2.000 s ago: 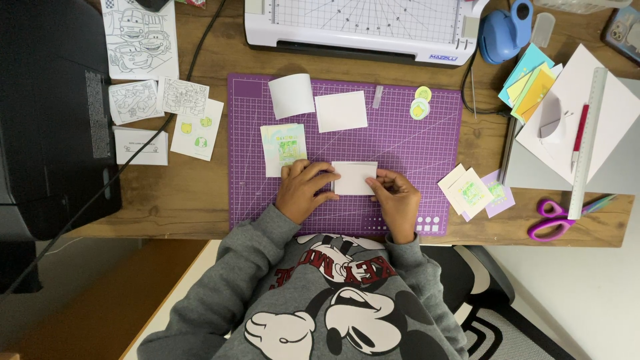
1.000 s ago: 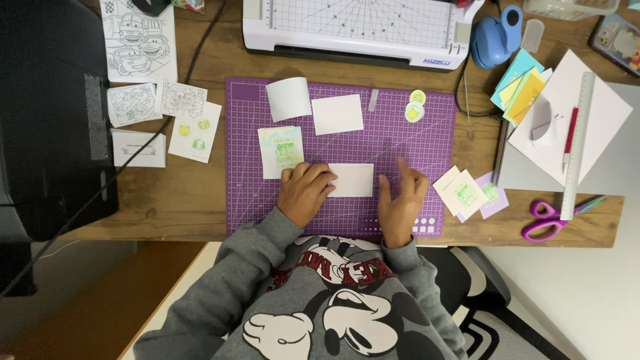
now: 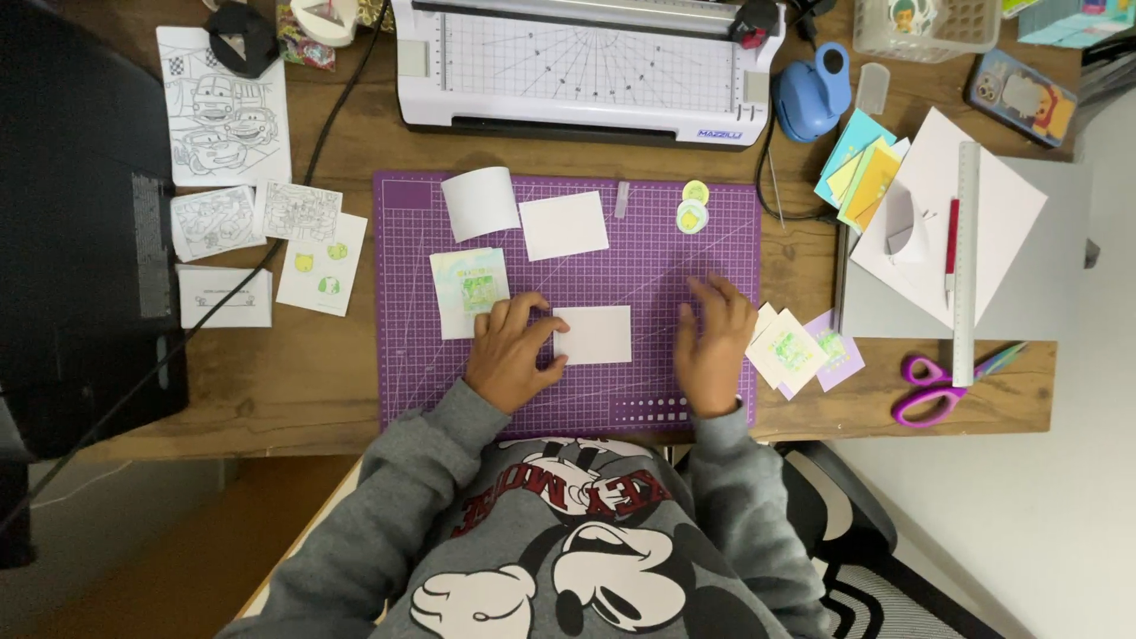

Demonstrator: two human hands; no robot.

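Observation:
A small white card [image 3: 593,335] lies on the purple cutting mat [image 3: 408,382]. My left hand [image 3: 515,351] has thumb and fingertips at the card's left edge. Off the card's right side, over the mat, my right hand [image 3: 714,342] holds nothing, its fingers apart and slightly blurred. Above the card lie a blank white card [image 3: 564,225] and a curled white sheet [image 3: 480,204]. A card with a green print [image 3: 457,306] is beside my left hand. Round stickers [image 3: 692,216] sit near the mat's upper right.
A paper trimmer [image 3: 586,71] stands behind the mat. To the right are a blue paper punch [image 3: 809,93], printed cards [image 3: 790,351], purple-handled scissors [image 3: 932,395] and a clear ruler [image 3: 966,266] on papers. Coloring sheets [image 3: 222,115], a cable [image 3: 328,133] and a black machine [image 3: 80,222] are left.
My right hand has let go of the white card's right edge and moved away to the right. My left hand remains at the card's left edge.

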